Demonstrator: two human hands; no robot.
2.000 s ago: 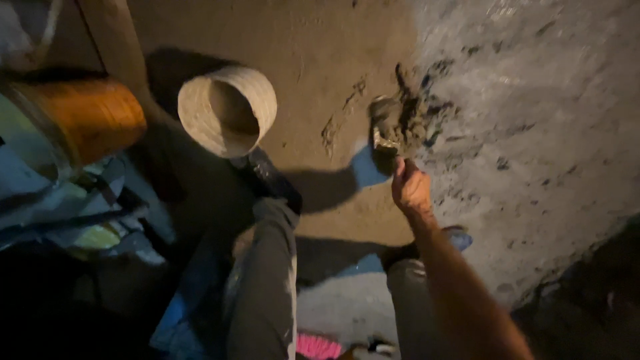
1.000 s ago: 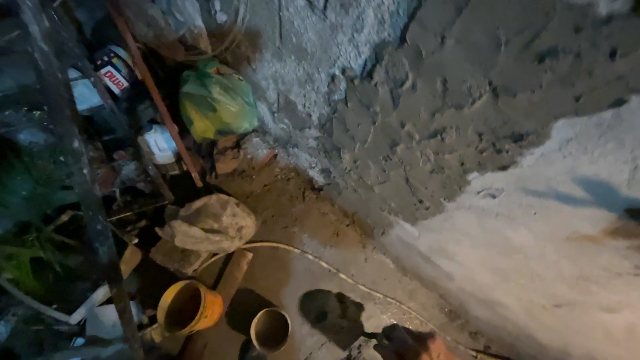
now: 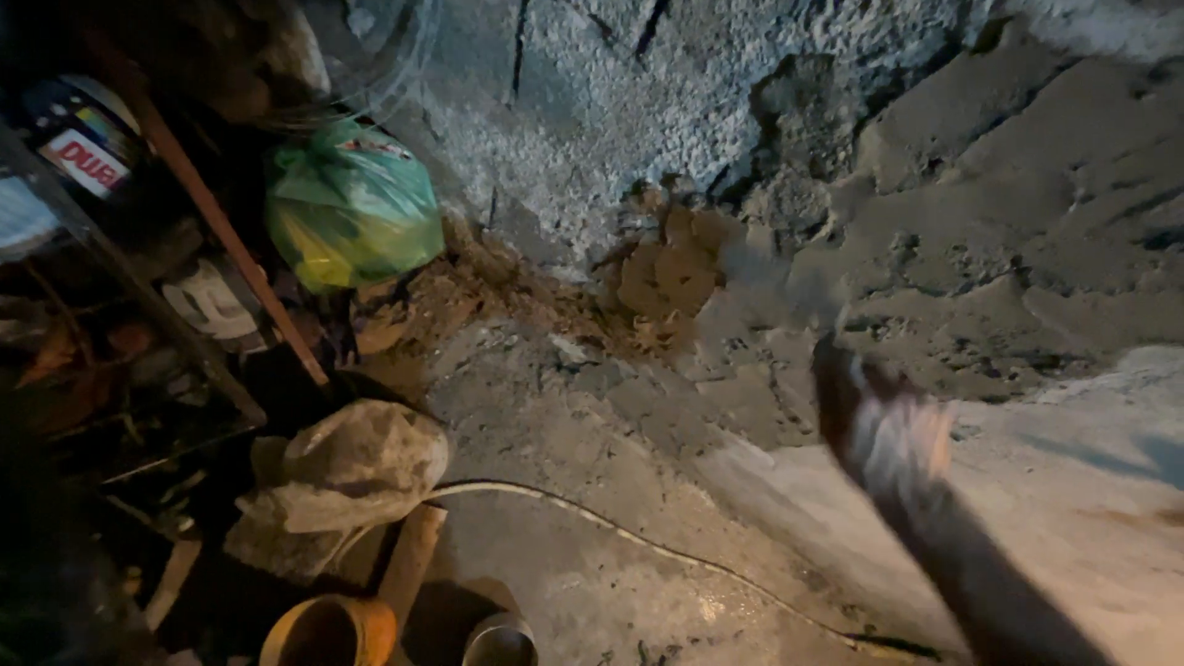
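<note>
My right hand (image 3: pixel 879 416) reaches in from the lower right, blurred, with its fingers closed on a trowel at the wall. The trowel's blade (image 3: pixel 782 282) is a faint grey-blue smear against the wet mortar; its handle is mostly hidden by the hand. Rough grey mortar (image 3: pixel 999 213) covers the wall above and to the right of my hand. Left of the blade is a brown, damp patch (image 3: pixel 671 268) at the wall's foot. My left hand is out of view.
A pale hose (image 3: pixel 601 523) crosses the floor. At lower left are an orange bucket (image 3: pixel 379 629), a smaller round container (image 3: pixel 499 643), a wooden board (image 3: pixel 414 555) and a dirty sack (image 3: pixel 370 458). A green plastic bag (image 3: pixel 356 208) sits by the wall near a slanting reddish bar (image 3: pixel 217 217).
The view has swung from the floor to the wall. My right hand, low over mortar on the floor two seconds ago, is now up at the wall.
</note>
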